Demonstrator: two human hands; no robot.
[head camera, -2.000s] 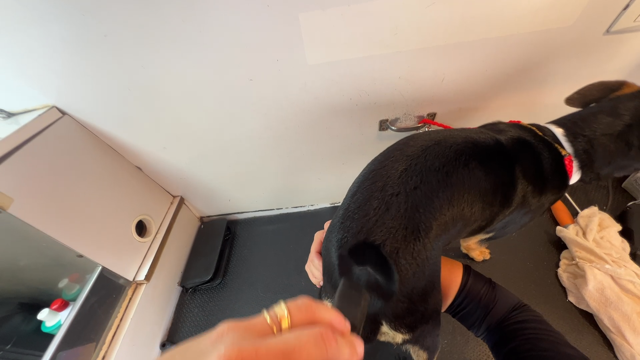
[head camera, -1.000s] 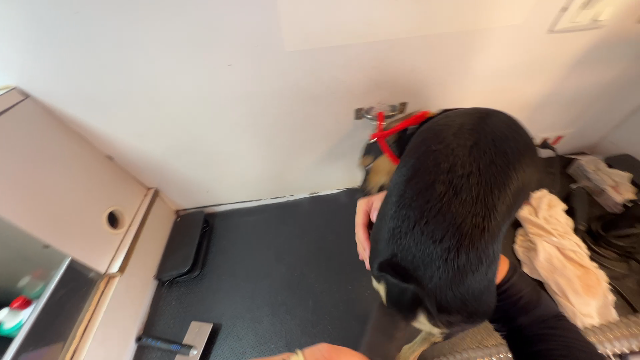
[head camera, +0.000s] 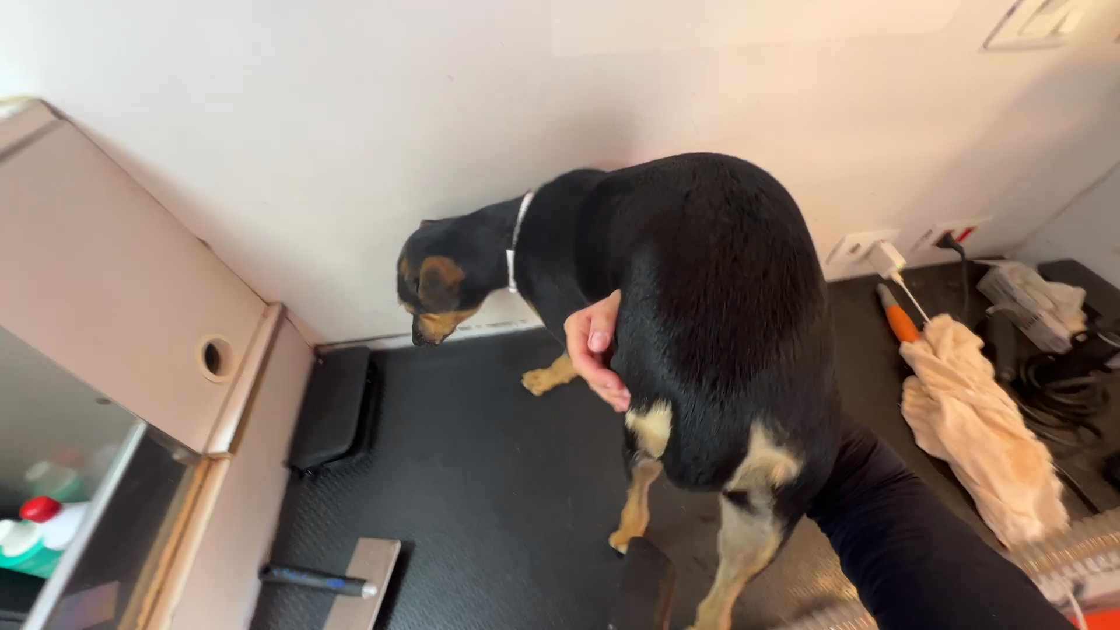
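Observation:
A black-and-tan dog (head camera: 717, 262) with a white collar (head camera: 518, 241) stands on a black textured mat (head camera: 464, 472), its rear toward me and its lowered head at the left by the wall. My right arm, in a dark sleeve, passes under the dog from the lower right. My right hand (head camera: 597, 352) comes out at the dog's left flank, its fingers curled against the body; the palm is hidden. My left hand is out of view. Near the bottom edge, beside the hind legs, is a blurred dark object (head camera: 643, 584) that I cannot identify.
A black-handled tool with a flat rectangular head (head camera: 363, 582) lies lower left. A black pad (head camera: 331, 408) sits beside the cabinet (head camera: 131, 280). At right are an orange-handled tool (head camera: 899, 315), a crumpled beige cloth (head camera: 989, 429), black cables (head camera: 1059, 385) and a plugged-in charger (head camera: 887, 259).
The dog has turned from facing right to facing left. My left hand, wearing rings and near the dog's rump with a dark object before, has left the view. The red strap no longer shows.

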